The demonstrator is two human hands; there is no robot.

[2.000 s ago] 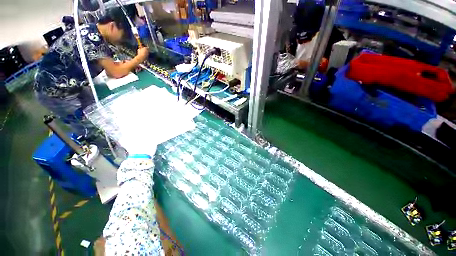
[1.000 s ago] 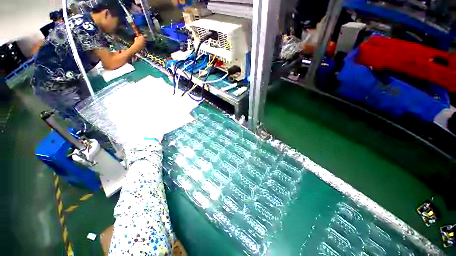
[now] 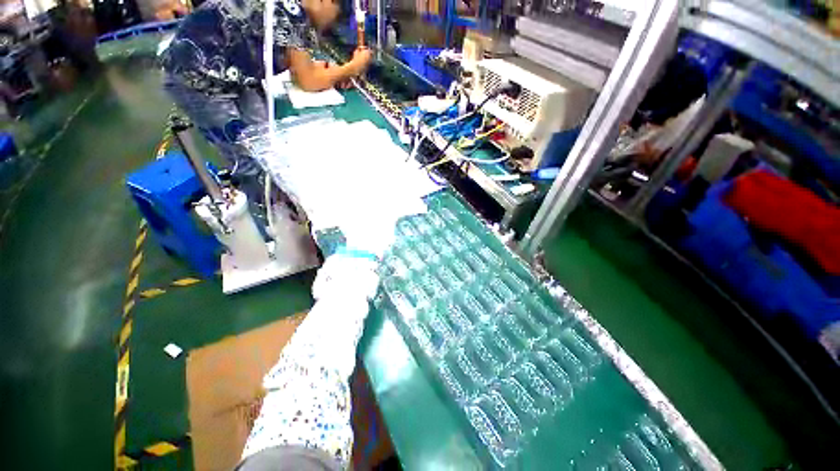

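My left hand, pale and overexposed, reaches out from a speckled sleeve with a light blue band at the wrist. It lies at the near edge of a large white sheet and blends into it, so its fingers cannot be made out. Clear plastic sheeting shows under the sheet's far left side. A clear blister tray with rows of oval pockets lies on the green bench beside my hand. A second clear tray is cut off at the bottom edge. My right hand is out of the picture.
A person works at the far left bench end. A metal post and pale rail divide bench and green belt. A wired beige unit stands behind. A brown carton and blue box are on the floor left.
The view has swung left and down, so the scene sits further right and more floor and carton show. The circuit boards at lower right have left view. My left hand stays at the sheet.
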